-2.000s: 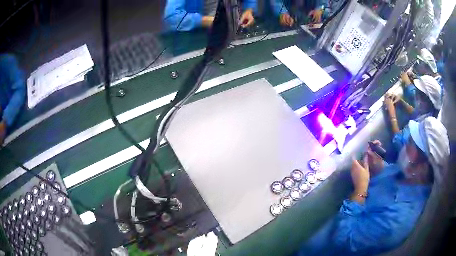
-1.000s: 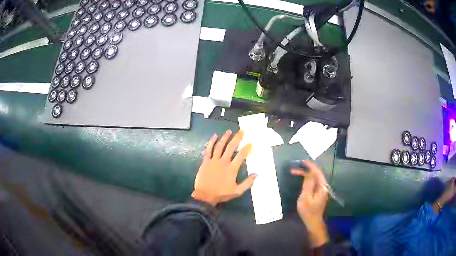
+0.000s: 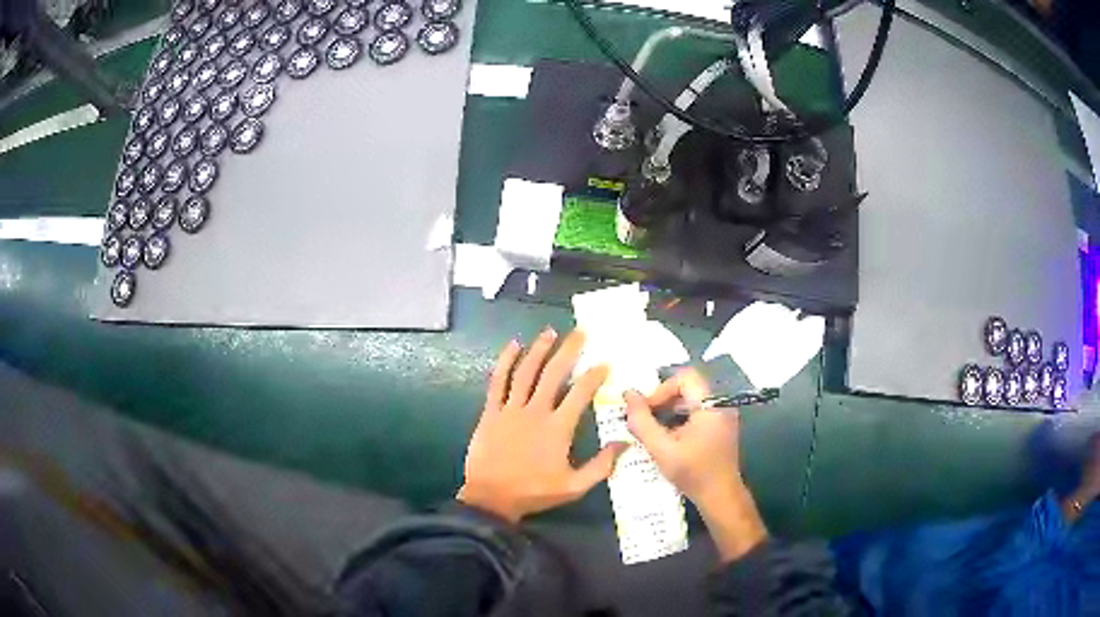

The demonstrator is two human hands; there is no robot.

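A long narrow white record slip (image 3: 648,506) with printed or written rows lies at the bench's front edge. My left hand (image 3: 531,428) lies flat with fingers spread, its fingertips and thumb on the slip's left side. My right hand (image 3: 694,446) is closed on a thin dark and clear pen (image 3: 742,398) and rests over the slip's right side. The pen's tip is hidden by my fingers. White wipes (image 3: 768,344) lie right of the slip, and more white pieces lie at its upper end.
A black test fixture (image 3: 712,247) with silvery fittings, cables and a green label (image 3: 597,227) stands behind the slip. A white box (image 3: 528,223) is at its left corner. Grey boards with round parts lie left (image 3: 350,193) and right (image 3: 953,217). A neighbour's blue sleeve (image 3: 965,560) shows lower right.
The view has swung from the right-hand board to the slip and fixture. Since one second ago, my right hand with the pen has moved left and up onto the slip. My left hand stays flat.
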